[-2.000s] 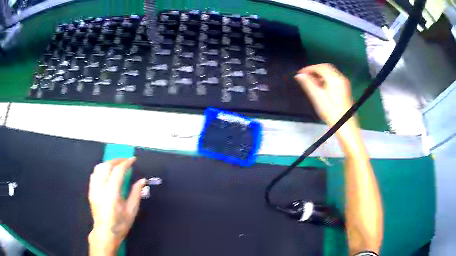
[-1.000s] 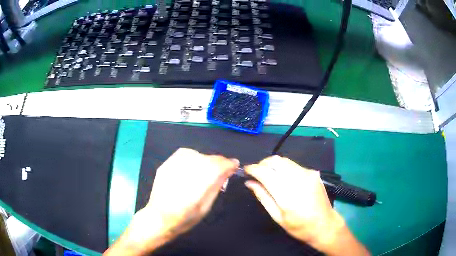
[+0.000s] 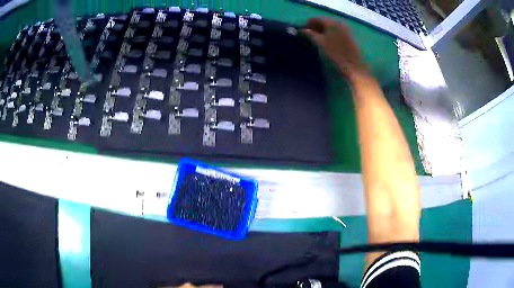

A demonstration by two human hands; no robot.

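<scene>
Silvery hinges (image 3: 224,126) lie in rows on the black layout mat (image 3: 293,129). My right hand (image 3: 332,45) reaches over the mat's far right corner, with its fingertips beside a small pale silvery piece (image 3: 292,31). The frame does not show whether the fingers grip it. Only a sliver of my left hand (image 3: 194,286) shows at the bottom edge, and its fingers are hidden. The blue screw bin (image 3: 209,201), full of dark bits, sits on the whitish strip (image 3: 304,194). A part of the electric screwdriver (image 3: 309,283) shows at the bottom edge.
A black cord (image 3: 428,248) crosses at the lower right, over my right forearm. Near black mats (image 3: 214,256) lie below the strip. Small faint pieces (image 3: 141,194) lie on the strip left of the bin. A blurred grey rod (image 3: 70,42) hangs over the hinge rows. A white-framed dark panel stands at the upper right.
My hands have parted from the small piece they held together. My right hand has moved up to the far mat; my left is mostly out of view. The view has shifted towards the layout mat.
</scene>
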